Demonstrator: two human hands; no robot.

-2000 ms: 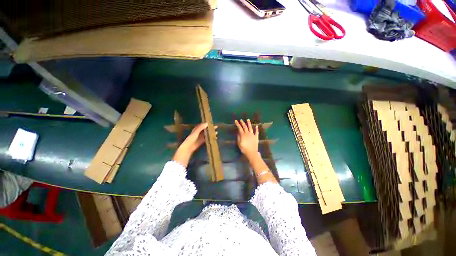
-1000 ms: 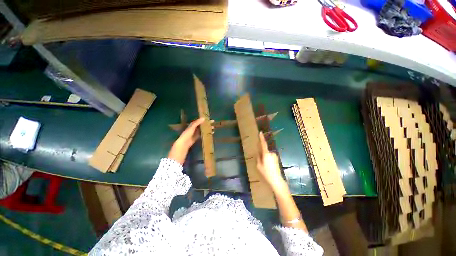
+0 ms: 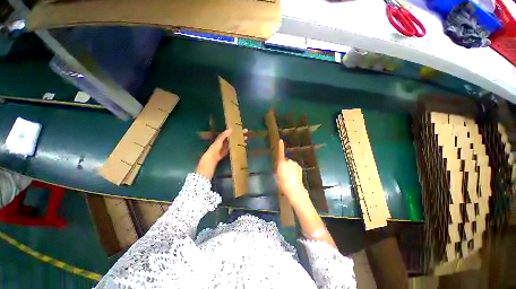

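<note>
My left hand holds a slotted divider strip, tilted, over the left part of the partition grid. The grid lies on the green bench with strips crossed on edge and open cells at its right side. My right hand grips another strip near its middle, standing nearly on edge over the grid. The strip's lower end shows beside my wrist. Whether its slots are seated in the cross pieces cannot be told.
Shorter divider strips lie at the left, a working pile of strips at the right. A stepped strip stockpile stands far right. Red scissors lie on the white shelf. An open carton is below the bench's left edge.
A second strip has appeared in my right hand since the earliest frame. Since the middle frame it has turned from flat-facing to nearly on edge and shifted slightly left. My left hand still holds its strip.
</note>
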